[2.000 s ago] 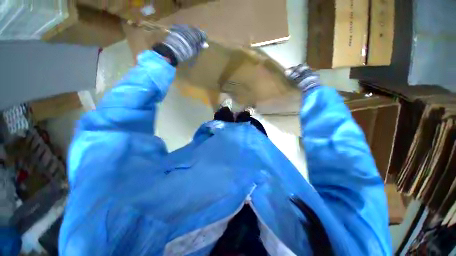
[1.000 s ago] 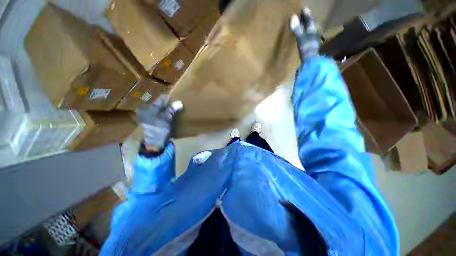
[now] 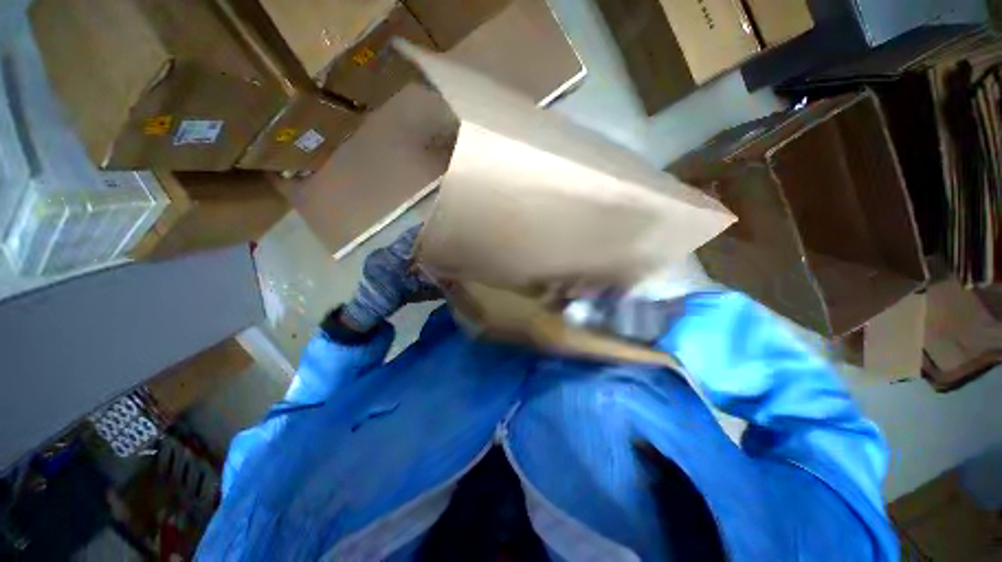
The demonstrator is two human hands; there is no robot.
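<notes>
A brown cardboard carton (image 3: 538, 214), partly folded with flaps sticking out, is held close against the front of my blue smock. My left hand (image 3: 387, 283), in a grey striped knit glove, grips its left edge; some fingers are hidden at the cardboard. My right hand (image 3: 626, 318), gloved and blurred, is at the lower right part of the carton, over a flap close to my body. Its fingertips are too blurred to make out in detail.
Closed cartons (image 3: 203, 126) with labels and orange stickers stand at upper left. A cardboard sheet (image 3: 368, 165) lies on the floor ahead. An open carton (image 3: 852, 209) and stacked flattened cardboard (image 3: 980, 176) are on the right. A grey panel (image 3: 132, 329) is at left.
The carton has come down and in against my body, its flaps now folded up. Both hands have moved closer together; my right hand has dropped from the far edge to near my smock.
</notes>
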